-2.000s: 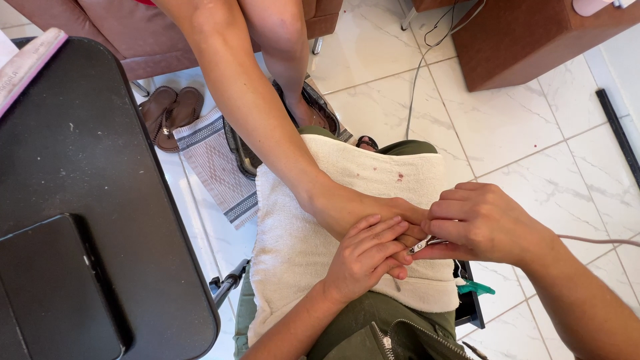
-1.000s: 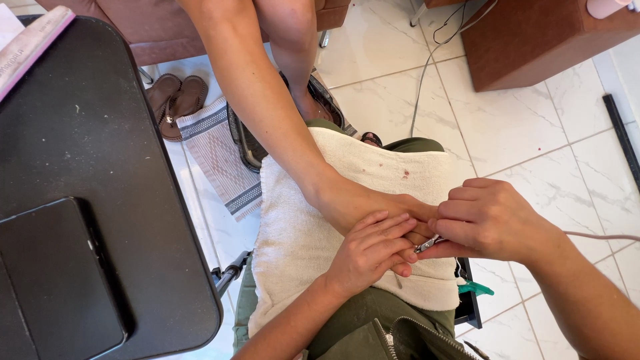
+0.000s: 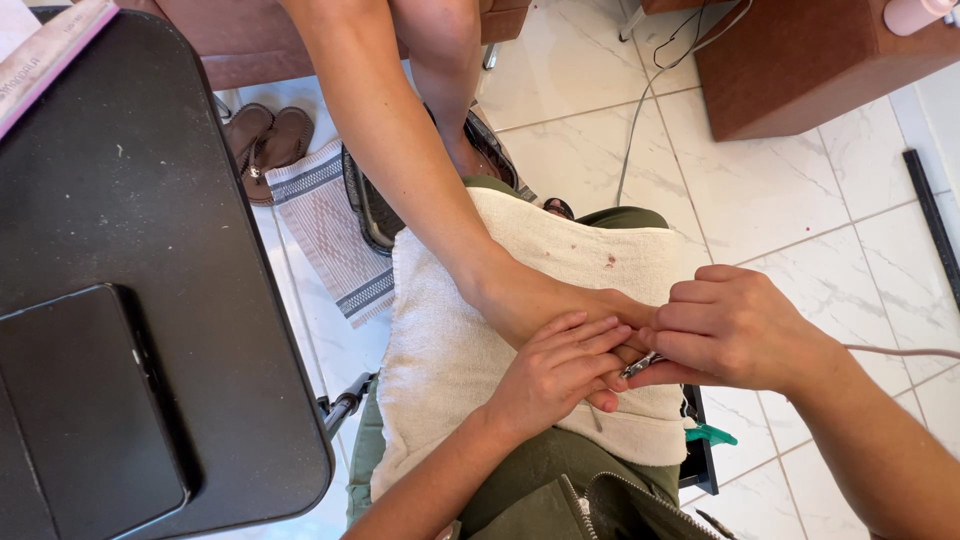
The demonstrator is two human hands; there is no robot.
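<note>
Another person's bare foot rests on a cream towel spread over my lap. My left hand lies across the foot near the toes and holds it, its fingers hiding part of them. My right hand is closed around metal cuticle nippers, whose tip touches a smaller toe. The nippers' handles are hidden in my fingers. A thin metal tool pokes out below my left hand, against the towel. Small reddish marks show on the towel.
At left stands a black tray table bearing a dark flat case and a nail file. Beyond my lap are a black basin, a woven mat, brown sandals and a cable. A brown upholstered block stands upper right.
</note>
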